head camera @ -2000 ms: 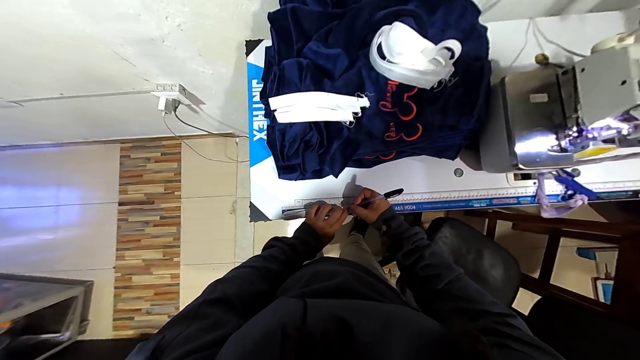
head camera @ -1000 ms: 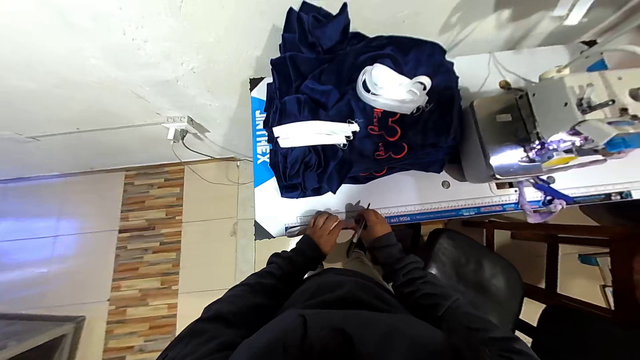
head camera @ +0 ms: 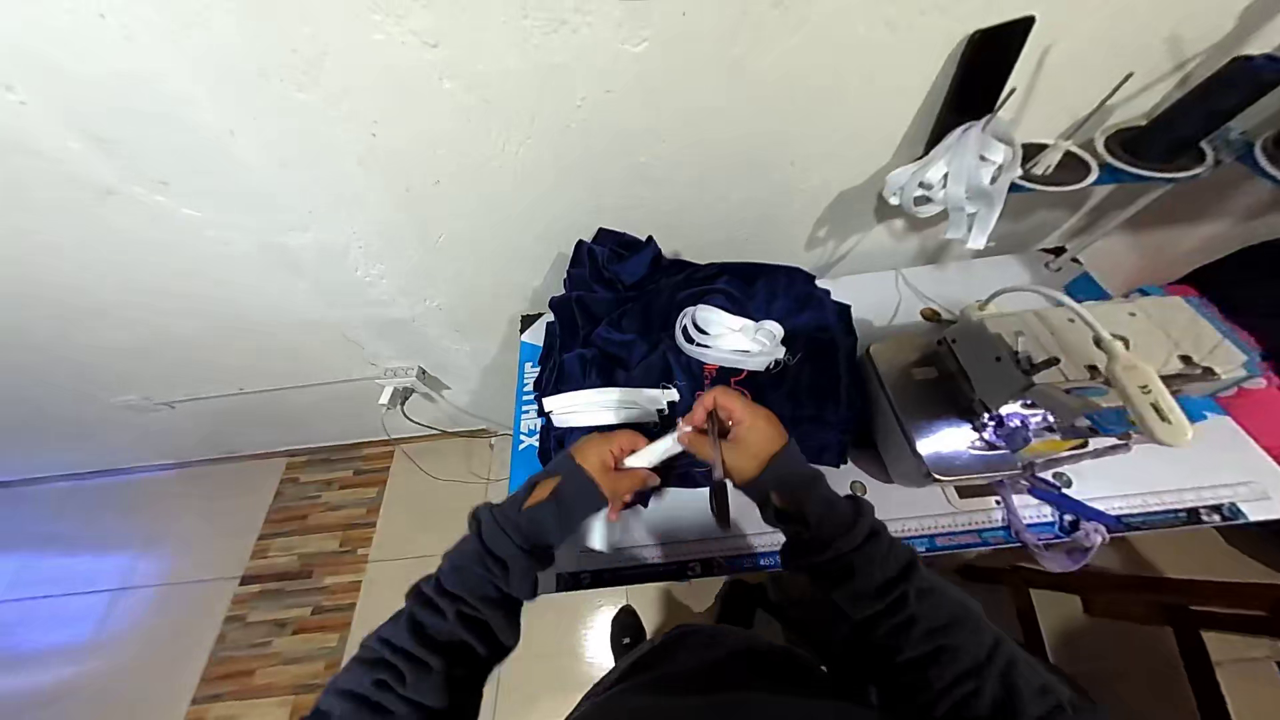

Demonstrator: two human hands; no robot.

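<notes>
My left hand (head camera: 612, 467) grips a white elastic strip (head camera: 653, 451), whose tail hangs below the wrist. Touching the strip's other end, my right hand (head camera: 738, 432) also holds a dark pen (head camera: 718, 480) that points down toward the table edge. Both hands are over the front of a pile of navy fabric (head camera: 600, 345) with a red print. On the pile lie a flat bundle of white strips (head camera: 608, 407), just beyond my left hand, and a looped coil of white elastic (head camera: 730, 338), beyond my right hand.
An industrial sewing machine (head camera: 960, 400) with a lit needle area stands right of the pile. A ruler (head camera: 930, 522) runs along the table's front edge. More white elastic (head camera: 960, 180) hangs by the wall near thread holders. A power outlet (head camera: 402, 378) with cords is at left.
Both hands have risen from the ruler at the table's front edge to above the fabric pile, now with a white strip between them. The view has shifted to show more wall.
</notes>
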